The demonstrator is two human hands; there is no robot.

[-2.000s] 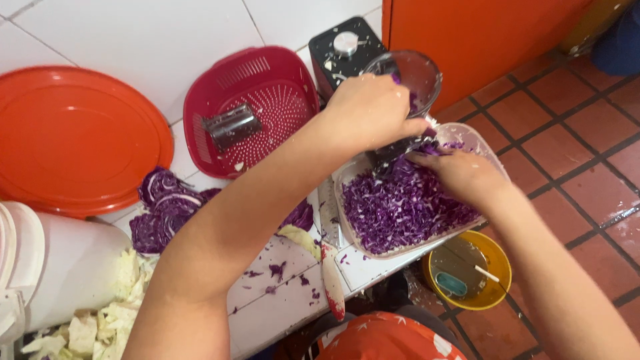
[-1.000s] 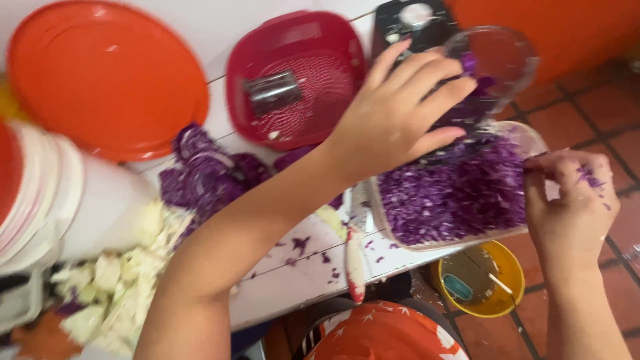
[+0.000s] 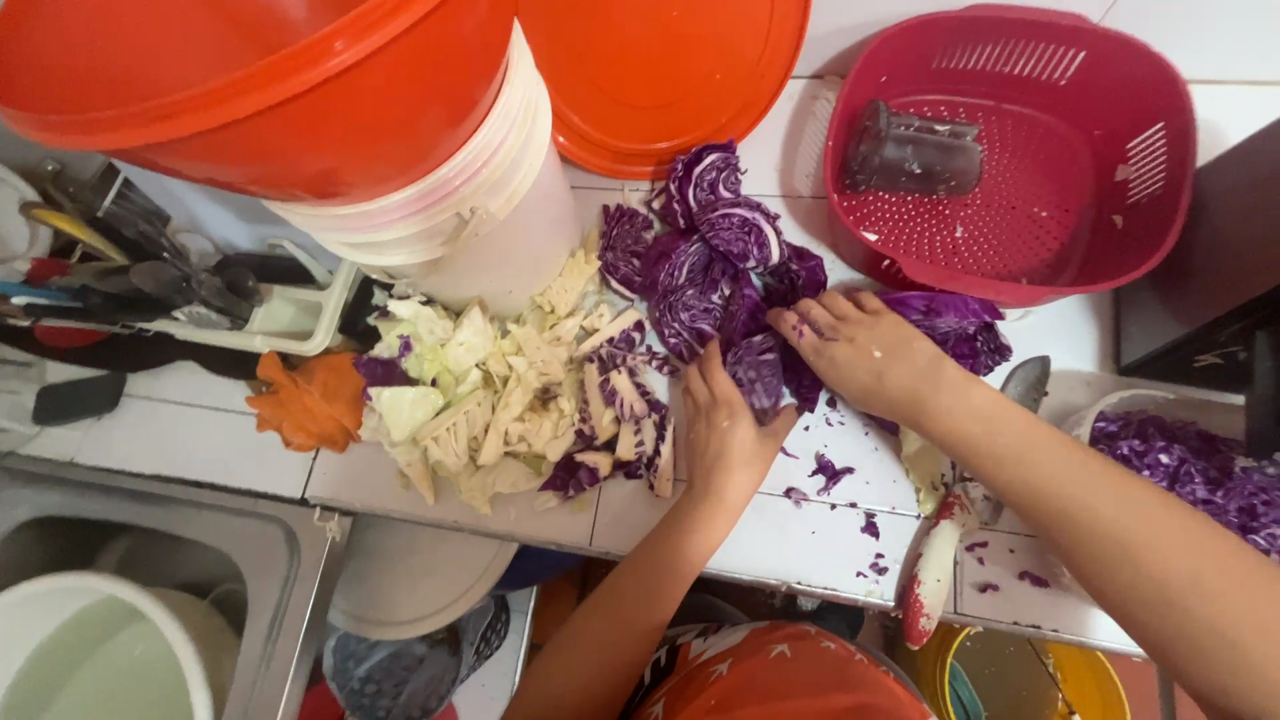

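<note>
Cut pieces of red cabbage (image 3: 690,285) lie heaped on the white tiled counter. My left hand (image 3: 725,430) is at the near side of the heap, its fingers and thumb around a red cabbage piece (image 3: 757,372). From the right, my right hand (image 3: 865,350) rests its fingers on the heap; its palm side is hidden, so its hold is unclear. Another red cabbage chunk (image 3: 950,325) lies just beyond that hand. Shredded red cabbage (image 3: 1185,480) fills a pale container at the right edge, beside a partly visible black appliance (image 3: 1200,270).
Pale cabbage cores and scraps (image 3: 500,400) lie left of the hands. Behind stand an orange tub (image 3: 300,110), a white bucket (image 3: 530,220) and a crimson colander (image 3: 1090,250). A knife (image 3: 940,570) lies near the counter's front edge. A sink (image 3: 250,530) is at lower left.
Both hands have left the container of shredded cabbage and the appliance beside it and are now at the heap of red cabbage pieces. The view has swung left.
</note>
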